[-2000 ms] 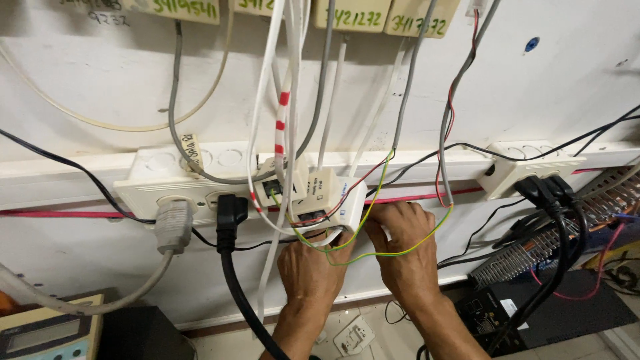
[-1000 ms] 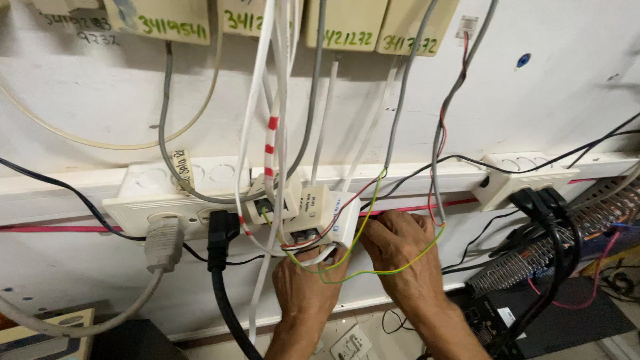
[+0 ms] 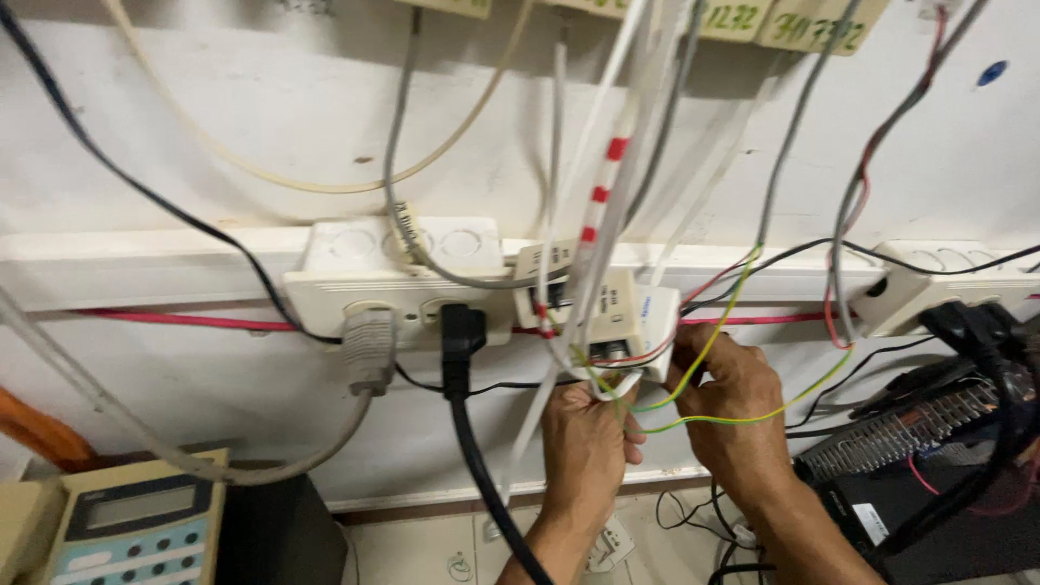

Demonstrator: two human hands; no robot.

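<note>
Small beige and white telephone splitter boxes point(image 3: 615, 313) hang against the wall trunking among several cables. My left hand point(image 3: 589, 435) is just under them, its fingertips by a white cable loop at their lower edge; what the fingers pinch is hidden. At the right side of the white box point(image 3: 660, 325), my right hand point(image 3: 727, 394) has curled fingers touching or very near its edge, and any held part is out of sight. Yellow-green wires point(image 3: 731, 419) loop past both hands. A thin red wire point(image 3: 711, 280) runs to the boxes. White cable with red bands point(image 3: 600, 195) comes down in front.
A power outlet box point(image 3: 325, 284) with grey point(image 3: 370, 349) and black plugs point(image 3: 461, 333) is left of the hands. Another outlet point(image 3: 902, 284) with black plugs is at right. A desk telephone point(image 3: 138, 520) stands lower left. A metal coil-like strip point(image 3: 902, 431) and black equipment lie lower right.
The view has moved closer to the wall and boxes. Both hands stay at the splitter boxes, with little plain change in their grip.
</note>
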